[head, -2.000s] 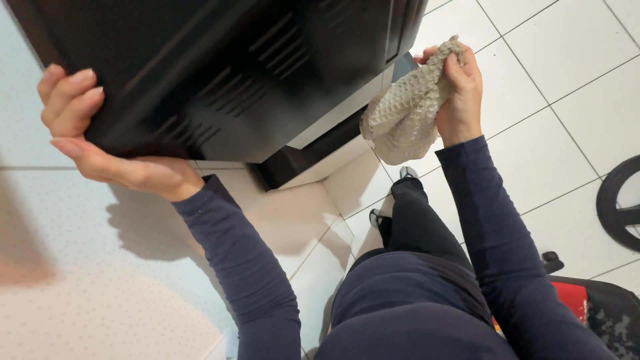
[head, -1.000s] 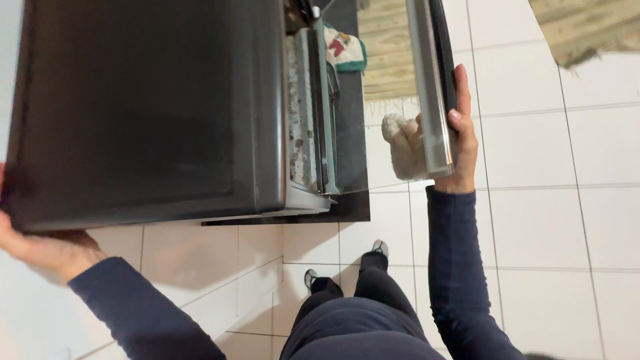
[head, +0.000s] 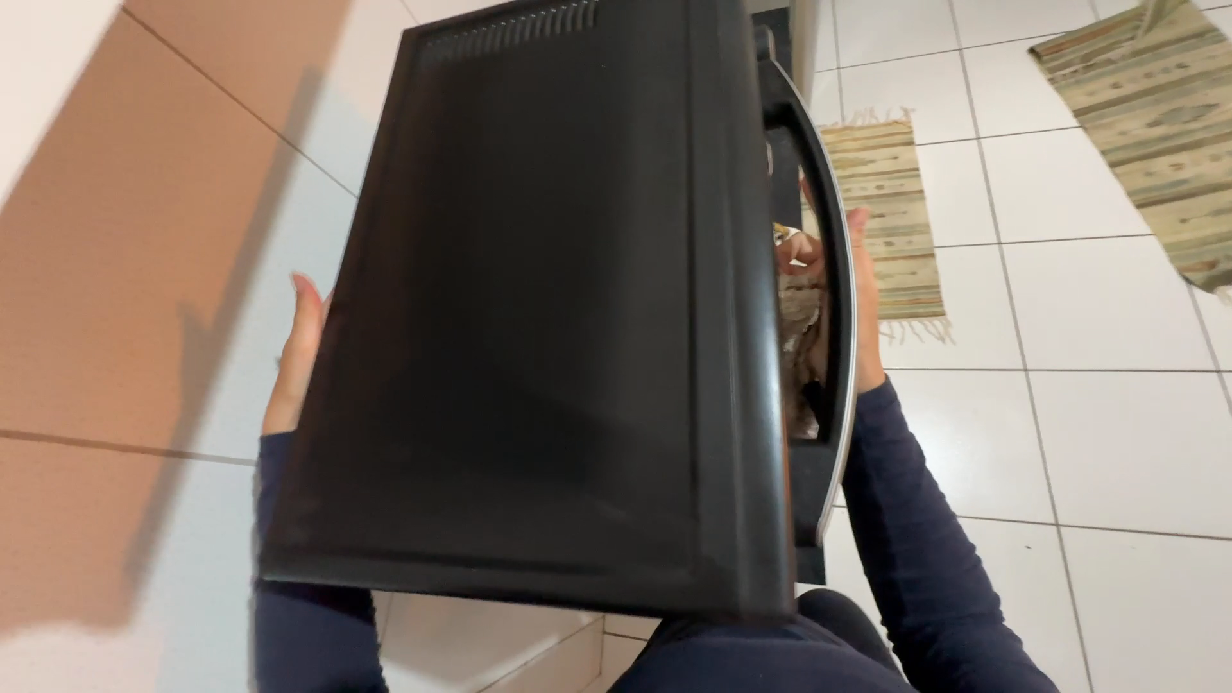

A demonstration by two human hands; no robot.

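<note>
A black countertop oven (head: pixel 539 308) fills the middle of the view, its top facing me. My left hand (head: pixel 303 356) is at its left side, thumb up, with the fingers hidden behind the casing. My right hand (head: pixel 866 298) is at the front, behind the curved door handle (head: pixel 847 318); most of its fingers are hidden. Through the gap between handle and casing, fingers and a greyish crumpled cloth (head: pixel 801 318) show, perhaps partly as a reflection in the door glass. The oven door looks closed against the body.
A tiled wall (head: pixel 192 289) stands close at the left, with the oven's shadow on it. White floor tiles (head: pixel 1126 433) lie at the right. Two striped woven rugs with fringes, one near (head: pixel 885 221) and one farther right (head: pixel 1155 125), lie on the floor.
One second ago the glass door stood open with my right hand at its edge; now it looks closed. My left hand has moved from the oven's lower corner up its left side.
</note>
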